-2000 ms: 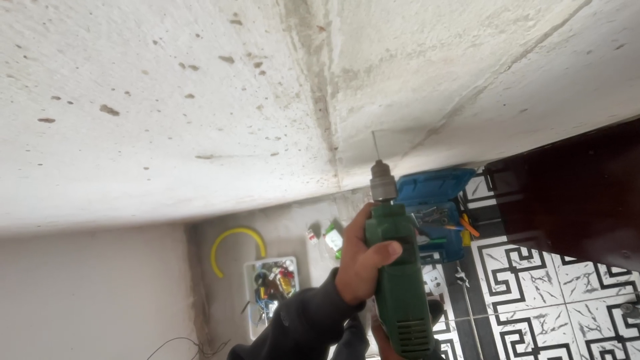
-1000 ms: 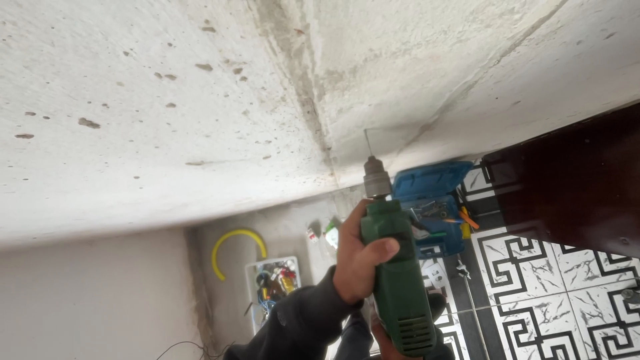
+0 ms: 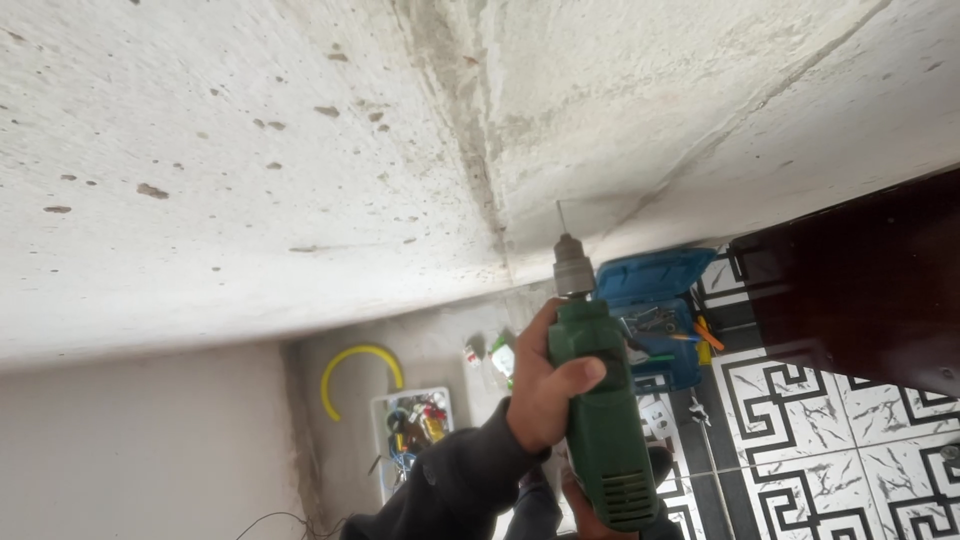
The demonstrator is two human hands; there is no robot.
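Note:
A green power drill (image 3: 606, 420) with a grey chuck points up the picture at the plastered wall (image 3: 420, 150). Its thin bit (image 3: 561, 217) ends at or close to the wall surface; contact cannot be told. My left hand (image 3: 551, 382) wraps the front of the drill body from the left, thumb across the housing. Low in the view, my right hand (image 3: 581, 502) is mostly hidden behind the rear of the drill, its fingers closed about the handle side.
An open blue toolbox (image 3: 660, 330) with tools stands below the wall. A white bin (image 3: 416, 435) of cables and tools, a yellow hose (image 3: 360, 351) and a bottle (image 3: 502, 360) are on the floor. A dark wooden panel (image 3: 862, 277) is at right; loose wires (image 3: 289, 517) lie lower left.

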